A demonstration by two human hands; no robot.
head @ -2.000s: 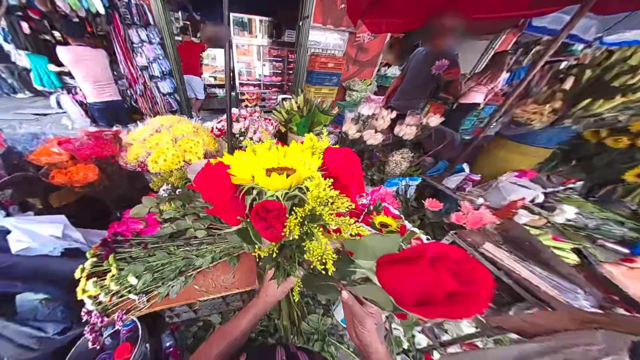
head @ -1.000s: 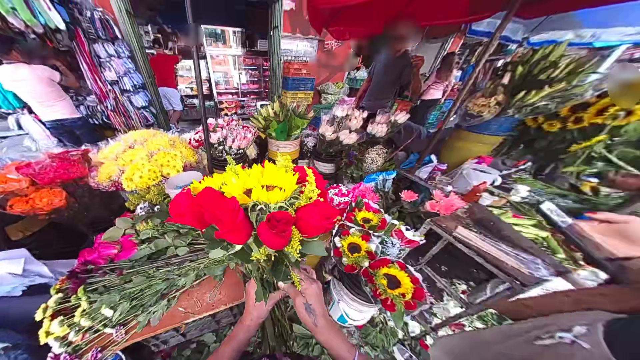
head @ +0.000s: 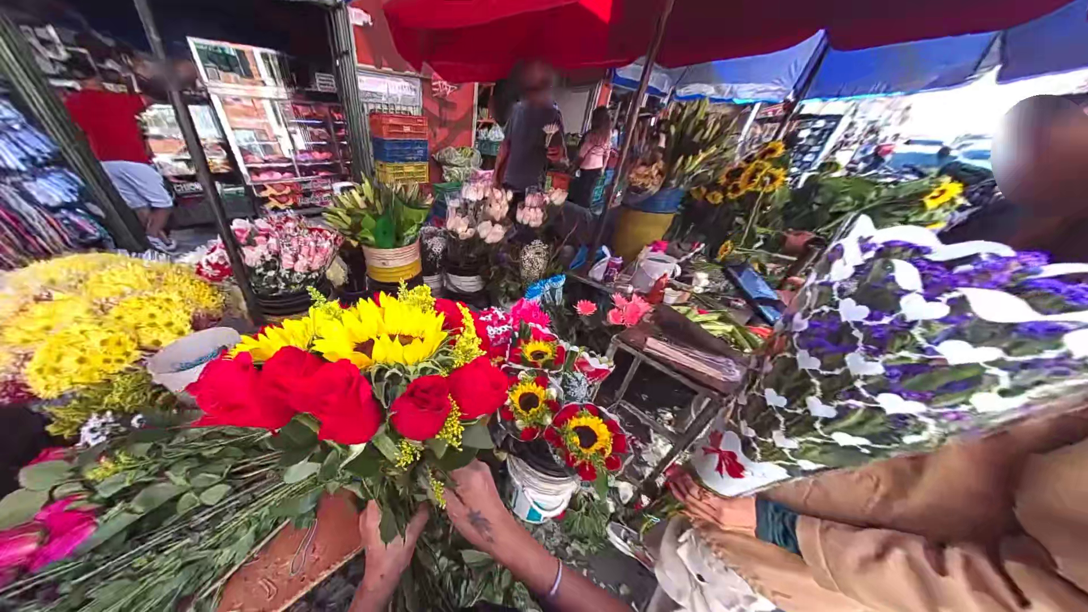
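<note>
Both my hands close around the stems of one bouquet, just under its blooms. My left hand (head: 391, 531) grips from the left, partly hidden by leaves. From the right side my right hand (head: 476, 497) holds the same stems; it has a mark on its back. The bouquet has red roses (head: 327, 395), yellow sunflowers (head: 382, 327) and sprigs of yellow filler (head: 455, 425). Long leafy stems (head: 170, 510) lie to the left over a brown wooden board (head: 293, 557). Small sunflower bouquets (head: 586, 433) stand in a white bucket (head: 540, 489) just right of my hands.
At the right a person in tan clothing holds a purple bouquet in heart-patterned wrap (head: 901, 357). Yellow chrysanthemums (head: 110, 323) fill the left. Farther back stand a bucket of leafy stems (head: 393, 259), a metal frame (head: 671, 361) and thin poles (head: 629, 127) under umbrellas.
The view has swung right. A large red rose, apart at the right two seconds ago, now sits among the others. The other person has come in from the right with the wrapped purple bouquet.
</note>
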